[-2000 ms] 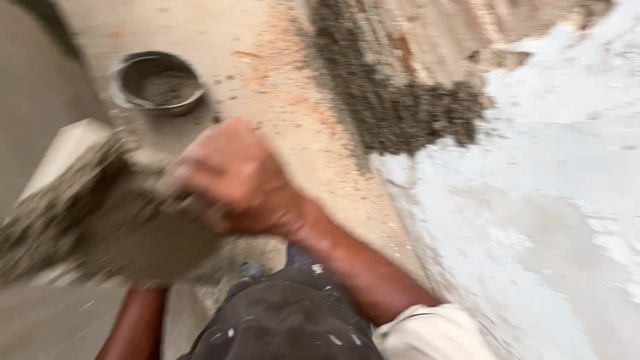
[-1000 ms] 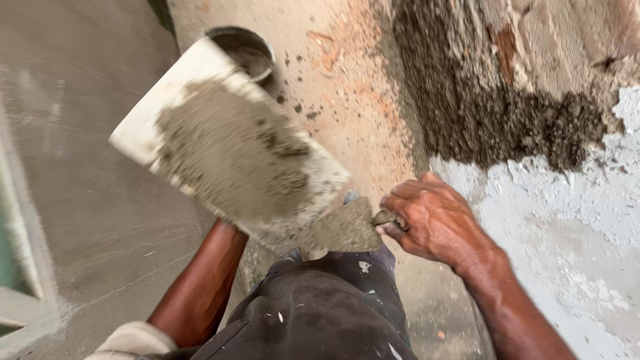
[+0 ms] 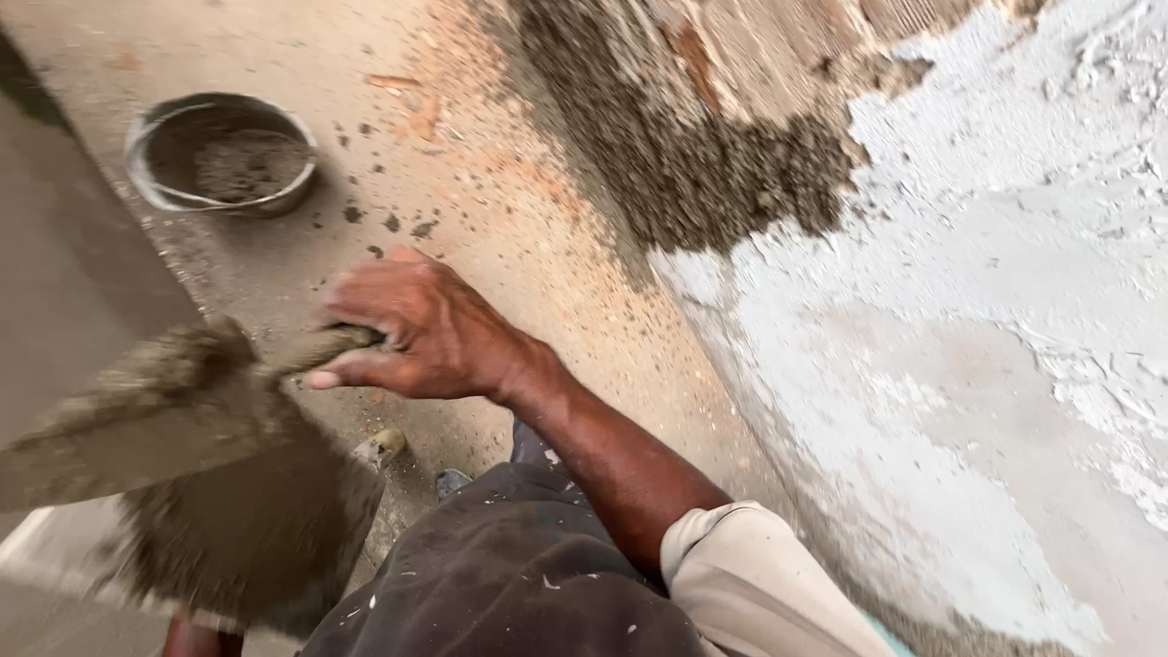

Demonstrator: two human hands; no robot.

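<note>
My right hand (image 3: 415, 328) grips the handle of a mortar-coated trowel (image 3: 146, 438), whose blade carries a ridge of wet grey mortar. Just below the blade is a flat white mortar board (image 3: 68, 552), tilted, with a thick smear of wet mortar (image 3: 255, 520) over most of it. My left forearm (image 3: 203, 634) reaches under the board at the bottom; the left hand itself is hidden behind it. Trowel and board are partly blurred. A bucket (image 3: 224, 155) holding some mortar stands on the floor beyond my right hand.
On the right is a wall with rough white coating (image 3: 912, 365). Fresh dark mortar (image 3: 684, 164) covers a strip along its base beside bare, ridged masonry (image 3: 776, 55). Mortar crumbs and reddish debris (image 3: 424, 119) lie on the floor. A smooth grey wall (image 3: 73, 274) rises at the left.
My right hand with the trowel has moved left, from beside the board's lower edge to over it. The trowel blade now carries a heap of mortar. The board sits lower left in view.
</note>
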